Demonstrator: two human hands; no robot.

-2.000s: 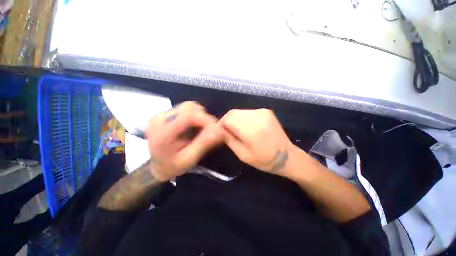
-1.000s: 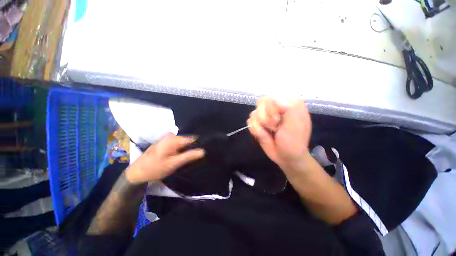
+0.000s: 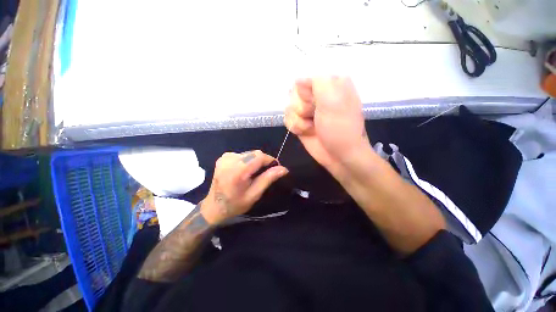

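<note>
Black fabric (image 3: 238, 139) with pale parts lies over my lap, below the table edge. My left hand (image 3: 244, 183) pinches the black fabric between thumb and fingers in front of me. My right hand (image 3: 326, 119) is a closed fist, up and to the right, over the table's edge. A fine pale thread (image 3: 283, 146) runs taut from my right fist down to my left fingertips. Whether the right fist hides a tool cannot be seen.
The white table (image 3: 183, 61) has a ribbed grey edge. Shears (image 3: 472, 46) lie at its upper right. A blue basket (image 3: 91, 213) stands at lower left beside white fabric (image 3: 161, 170). Black fabric with a white-edged strip (image 3: 442, 198) and pale fabric (image 3: 530, 201) lie at right. A brown board is upper left.
The hands were close together, then parted. The right fist has since risen over the table edge, drawing the thread steeper. The left hand has moved right and now pinches. The view has shifted.
</note>
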